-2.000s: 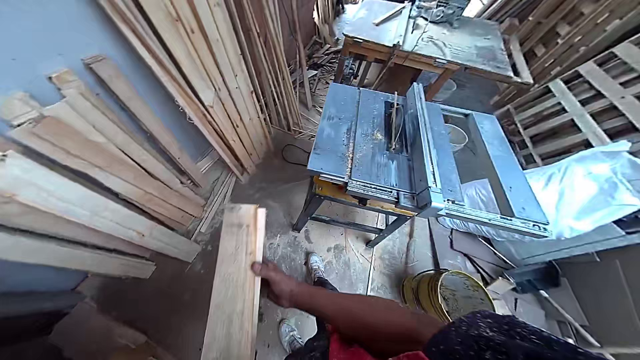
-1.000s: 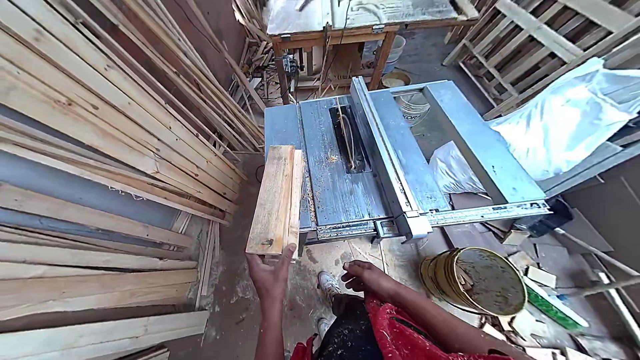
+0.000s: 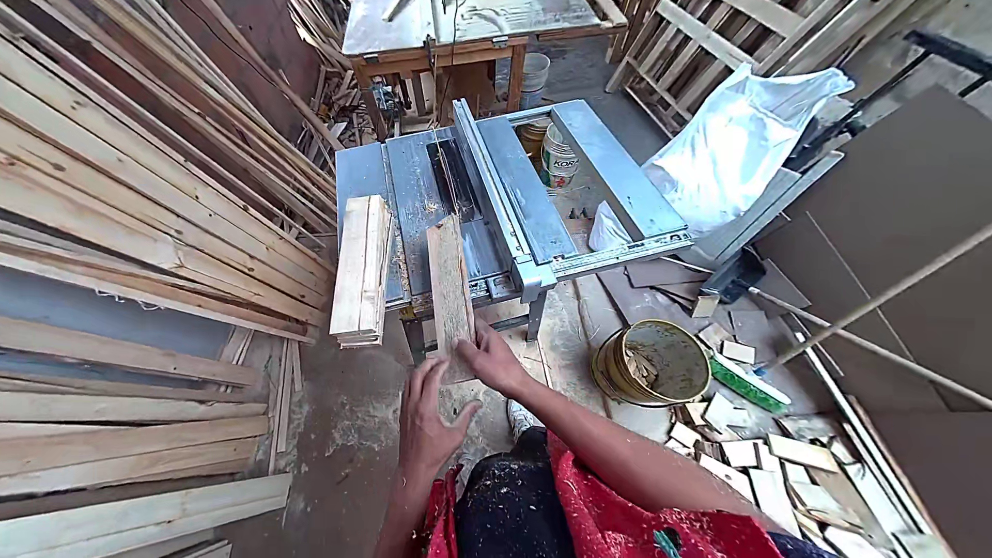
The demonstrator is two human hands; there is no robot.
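My right hand (image 3: pixel 492 358) grips the near end of a short wooden board (image 3: pixel 449 287), whose far end lies over the table saw's top, close to the blade slot (image 3: pixel 454 180). Beside the board's near end, my left hand (image 3: pixel 435 418) is spread with thumb and fingers apart, holding nothing. A stack of short boards (image 3: pixel 360 267) rests at the left side of the table saw (image 3: pixel 418 163), its near end overhanging the edge. The saw's metal rip fence (image 3: pixel 492 186) stands to the right of the board. Sawdust lies on the saw top.
Long planks (image 3: pixel 139 209) lean along the left wall. A yellowish bucket (image 3: pixel 655 364) with wood scraps stands on the floor at right, near a green-bristled broom (image 3: pixel 748 384) and scattered offcuts (image 3: pixel 775 465). Behind the saw is a wooden workbench (image 3: pixel 480 27); white plastic sheeting (image 3: pixel 736 147) hangs at right.
The boards that my left hand held a second ago now rest on the saw's left side, and that hand has let go. My right hand, empty then, now holds a single board.
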